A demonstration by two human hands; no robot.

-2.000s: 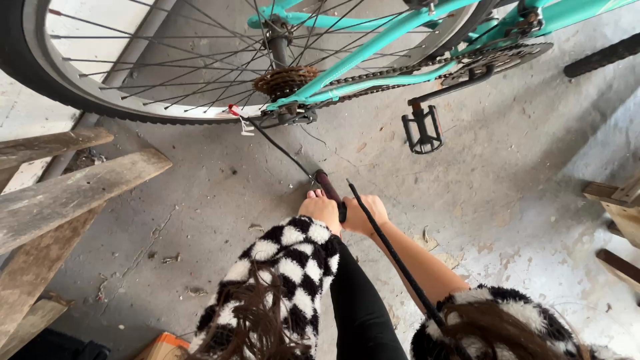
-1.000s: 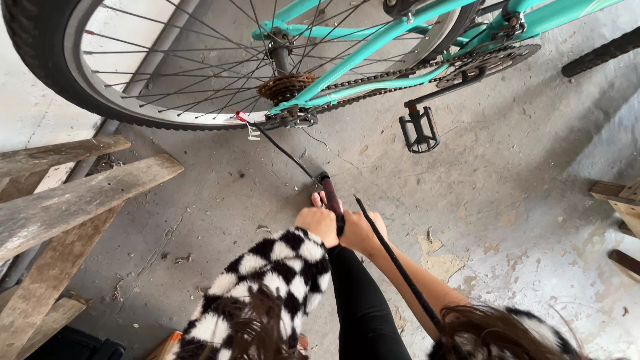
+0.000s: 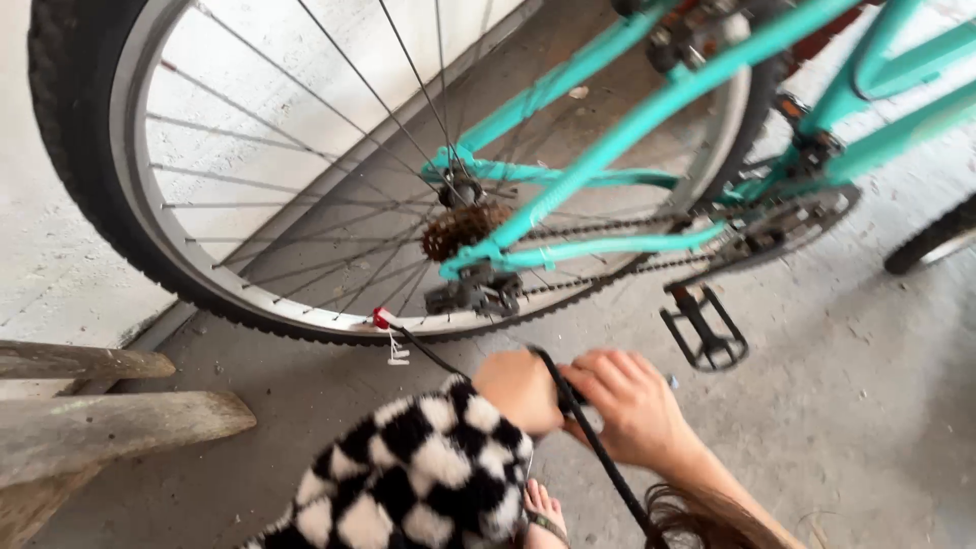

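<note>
A bicycle's rear wheel, with its grey rim and knobby tire, fills the upper left, joined to a turquoise frame. A red hose connector is on the rim, and a black hose runs from it toward my hands. My left hand, in a black-and-white checked fleece sleeve, is blurred; its fingers are hidden. My right hand is beside it, its fingers curled around the black handle of a hand pump. A black drawstring hangs across the view in front of the pump.
Weathered wooden beams jut in from the left. The bicycle's black pedal sticks out above the concrete floor. Another tire is at the right edge. A sandaled foot shows below my hands.
The view has moved closer to the wheel. My hands have come nearer to the wheel, and the maroon pump barrel seen earlier is now hidden.
</note>
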